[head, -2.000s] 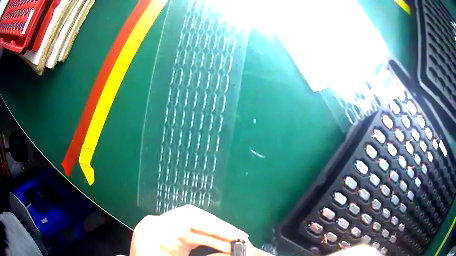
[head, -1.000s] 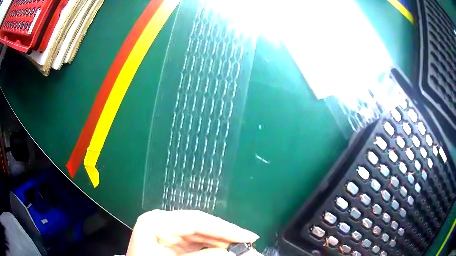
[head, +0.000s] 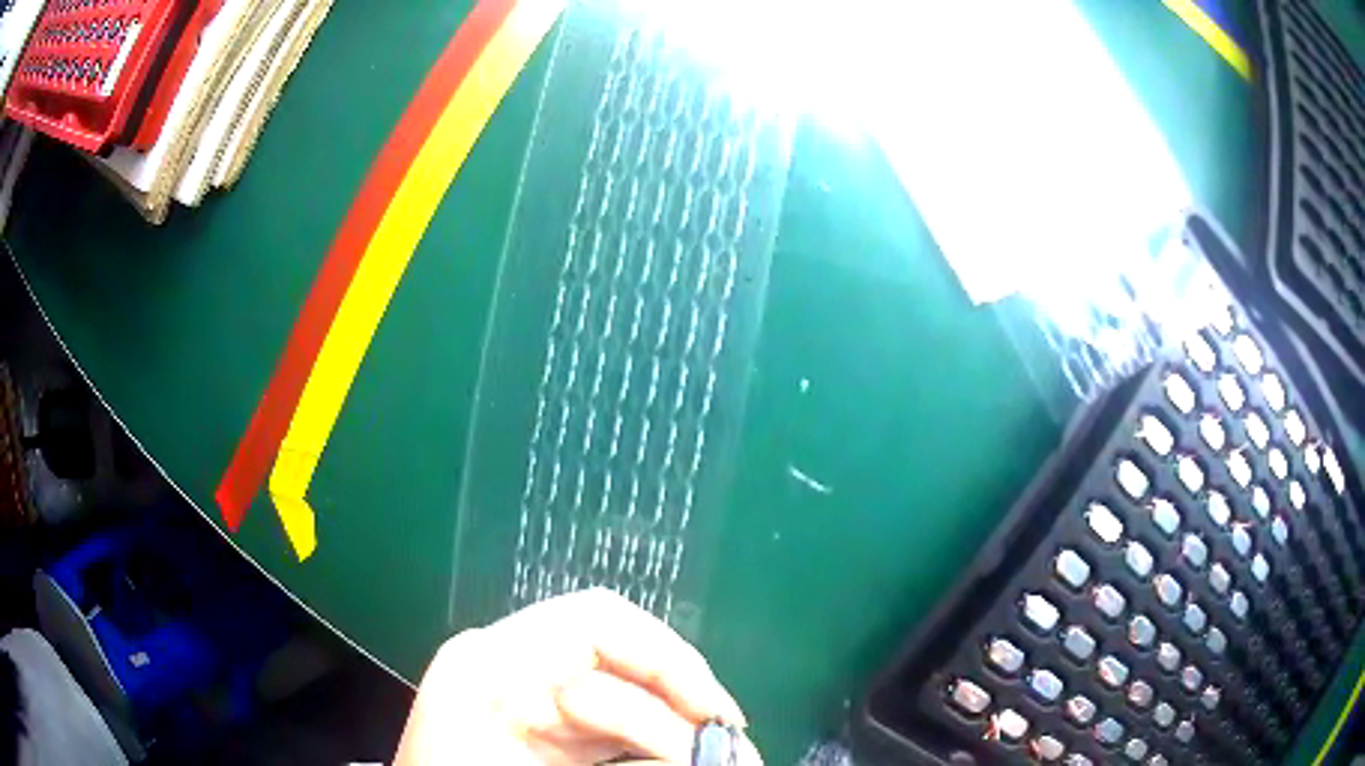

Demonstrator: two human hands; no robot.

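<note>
My left hand (head: 562,696) is at the bottom edge, partly cut off. It holds a small module (head: 716,742) with a pale face between finger and thumb. The clear adhesive sheet (head: 629,344) lies flat on the mat just beyond my left hand, with columns of small outlined shapes. The black blister tray (head: 958,644) is at the lower right, with pale-faced parts in many of its pockets. My right hand is not in view.
Red and yellow marking tape (head: 352,285) runs along the left. A red tray (head: 83,75) sits on stacked boards (head: 240,112) at the upper left. A glaring clear plastic bag (head: 1018,135) lies at the top. A second black tray (head: 1325,165) is at the upper right.
The view has shifted, so the bench things sit slightly farther right. My left hand still holds the module, now turned more upright than a second ago. A blurred hand part at the lower right has gone.
</note>
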